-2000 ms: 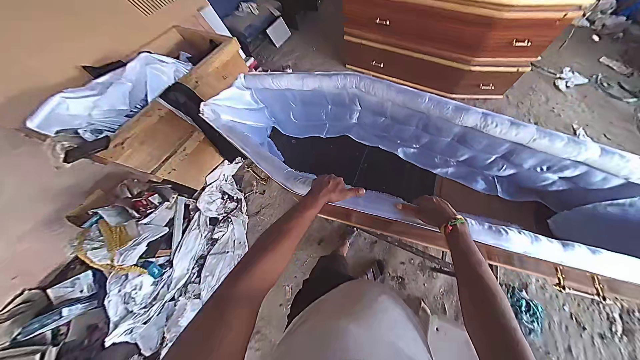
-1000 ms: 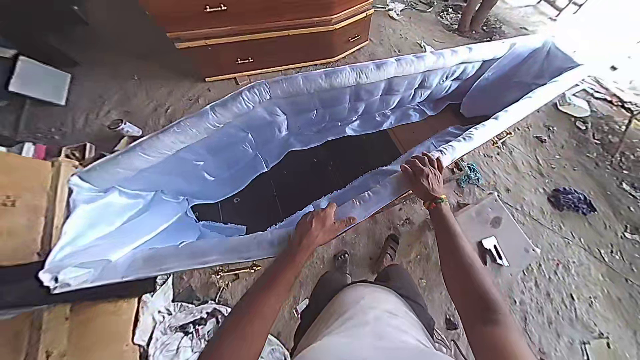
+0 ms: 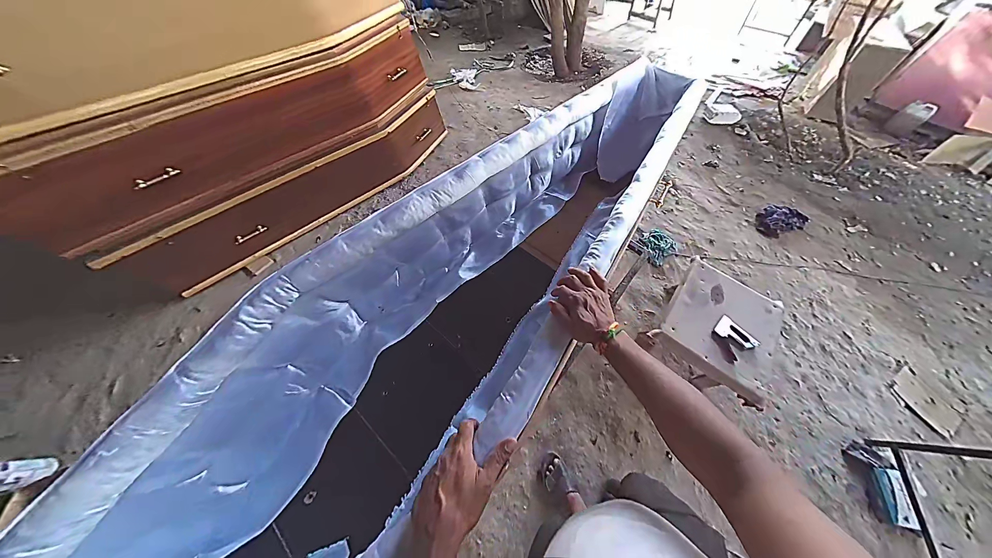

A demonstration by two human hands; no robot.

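An open coffin lined with pale blue satin (image 3: 403,225) stretches diagonally from the lower left to the upper right, its dark floor panel (image 3: 418,364) bare in the middle. On the padded near rim, my left hand (image 3: 461,484) rests with thumb and fingers apart, low in the view. Farther along the same rim lies my right hand (image 3: 583,304), its fingers bent over the lining and a coloured band at the wrist. Whether the right fingers pinch the satin cannot be told. A staple gun (image 3: 735,333) lies on a small pale stool (image 3: 717,318) to the right.
Stacked wooden coffins (image 3: 194,178) with metal handles stand beyond the far rim. Teal netting or cord (image 3: 657,246) is near the coffin's right side. A dark cloth (image 3: 781,220) lies on the dirt, and a black metal frame (image 3: 907,480) juts in at lower right. Thin tree trunks (image 3: 570,35) rise behind.
The view has swung far to the right, toward the coffin's narrow end. Both hands remain on the near rim; the stool with the staple gun, absent from the oldest view, is now plainly visible.
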